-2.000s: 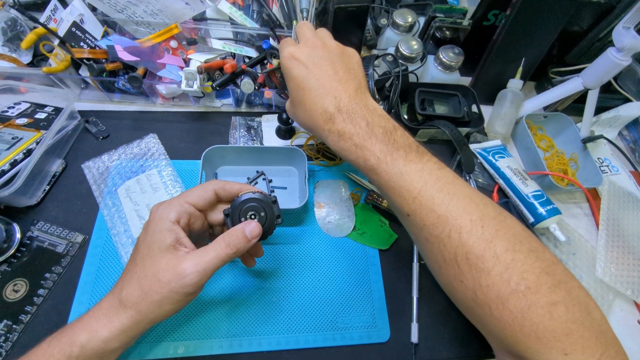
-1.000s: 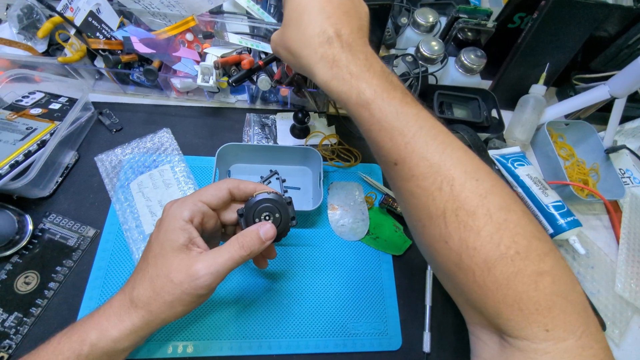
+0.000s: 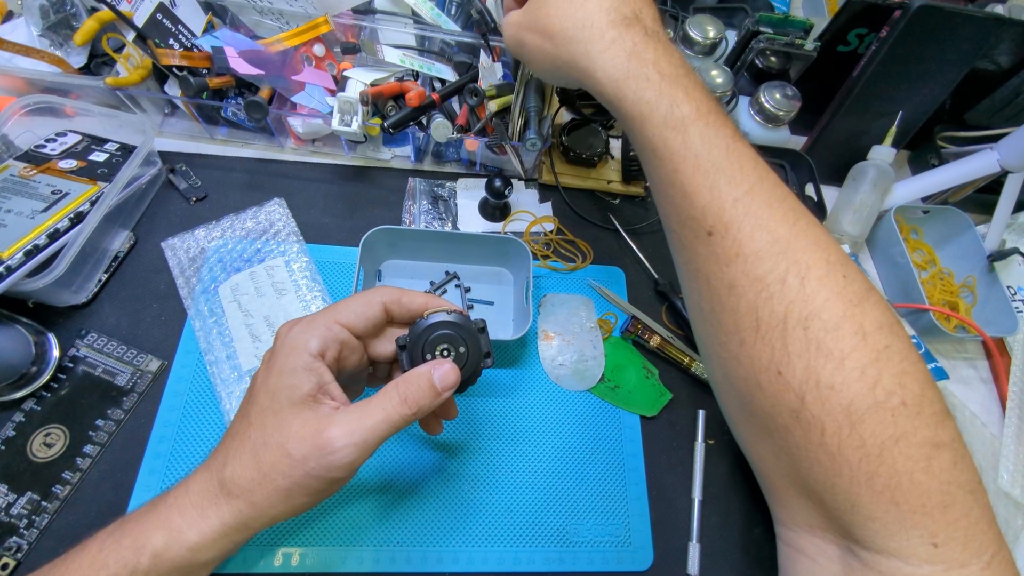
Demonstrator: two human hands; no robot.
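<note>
My left hand (image 3: 344,384) grips a round black smartwatch case (image 3: 446,350) between thumb and fingers, its back with a ring of small contacts turned up, above a blue silicone work mat (image 3: 480,496). Just behind it a grey-blue plastic tray (image 3: 524,300) holds black strap-link-like pieces and a small pin (image 3: 481,302). My right hand (image 3: 576,36) is raised at the top edge, over the right end of a clear bin (image 3: 280,132) of tools; its fingers are mostly cut off, so what it holds cannot be told.
Bubble wrap (image 3: 240,280) with a written label lies left of the tray. Right of it are a clear oval plastic piece (image 3: 571,342), a green plastic piece (image 3: 632,376), tweezers (image 3: 640,320), a screwdriver (image 3: 652,268) and a metal scalpel handle (image 3: 698,488). A clear box (image 3: 88,184) holds phone parts.
My right hand was over the tool bin in both earlier frames and now sits farther up, partly out of view. My left hand keeps its hold on the watch case.
</note>
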